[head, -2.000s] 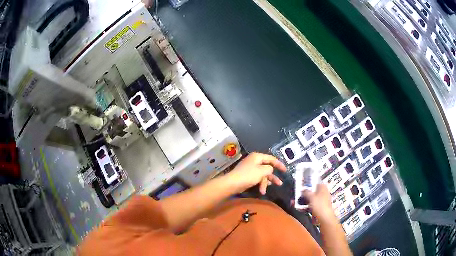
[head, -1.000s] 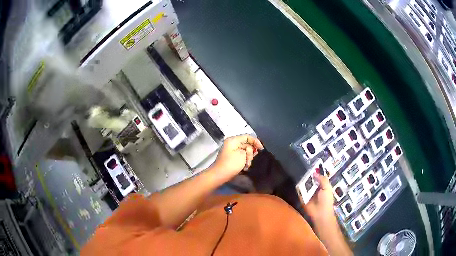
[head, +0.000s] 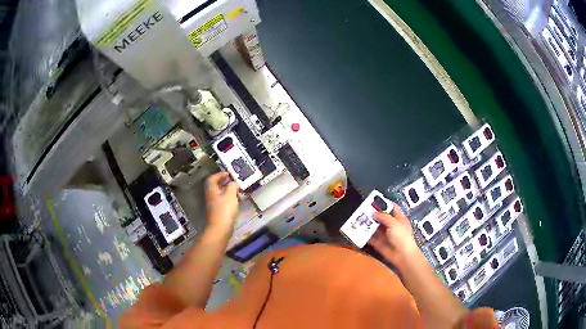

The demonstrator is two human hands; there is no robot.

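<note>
My right hand (head: 393, 232) holds a white phone unit (head: 366, 218), back side up, in front of my body, left of the tray. My left hand (head: 221, 196) is over the machine bed, fingers bent, at the near edge of a second phone unit (head: 236, 160) in a dark fixture (head: 260, 154); whether the fingers touch it I cannot tell. A third phone unit (head: 164, 215) lies in the left fixture (head: 146, 186). The blister tray (head: 411, 186) with several phone units lies to the right.
The off-white machine (head: 138, 38) has its head above the bed. A red emergency stop (head: 337, 189) and a screen (head: 253, 245) are at its front. The dark green belt's pale rail (head: 443, 80) runs beyond the tray. A fan (head: 514, 318) is at the bottom right.
My left hand has moved left from the machine's front corner to the fixture. My right hand has brought its phone unit left, away from the tray. The machine head now stands nearer the middle fixture.
</note>
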